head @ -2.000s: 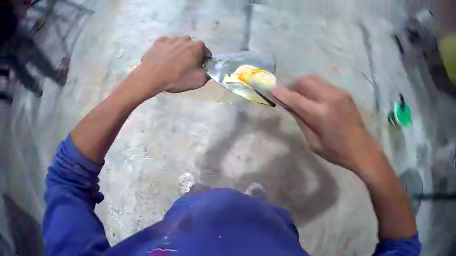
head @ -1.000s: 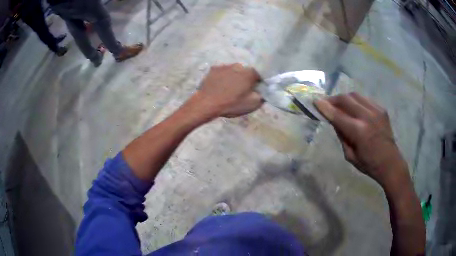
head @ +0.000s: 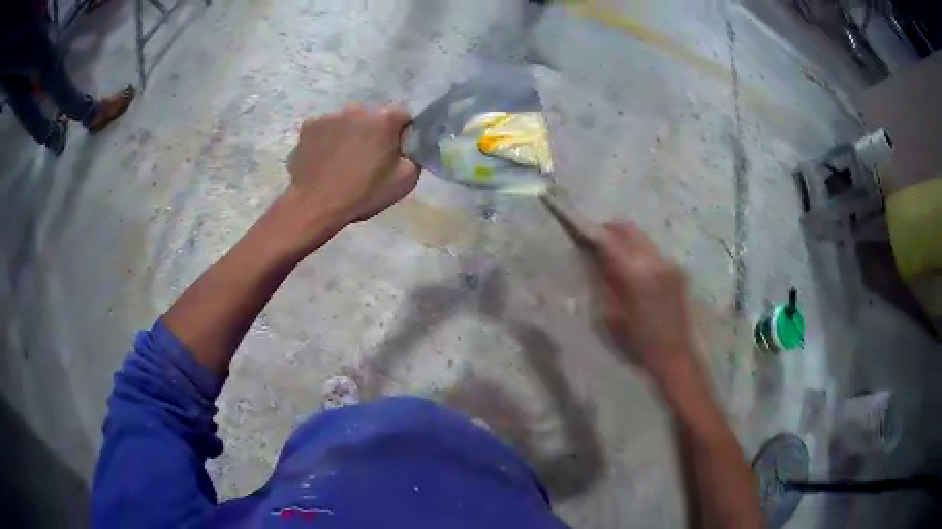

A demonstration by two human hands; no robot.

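Note:
My left hand (head: pixel 351 160) is closed round the handle end of a wide, fan-shaped putty knife (head: pixel 460 109), its blade pointing right. A pale-yellow lump of filler (head: pixel 522 136) with orange streaks lies on the blade, and thin smears with a greenish-yellow spot lie below it. My right hand (head: pixel 635 289), slightly blurred, holds a second scraper (head: pixel 566 219), seen nearly edge-on. The scraper's upper end is at the lower right corner of the knife blade; whether they touch is unclear.
A small tub with a green top (head: pixel 787 327) stands on the stained floor at the right. Beyond it are a yellow curved piece (head: pixel 919 229), a grey stool (head: pixel 839 191) and a round stand base with a pole (head: pixel 780 477). A person's legs (head: pixel 67 93) and metal trestle legs show upper left.
The view has swung right since a second ago. The scraper has moved off the filler to the blade's corner, and the lump now shows more fully. The tub and stool have come into fuller view.

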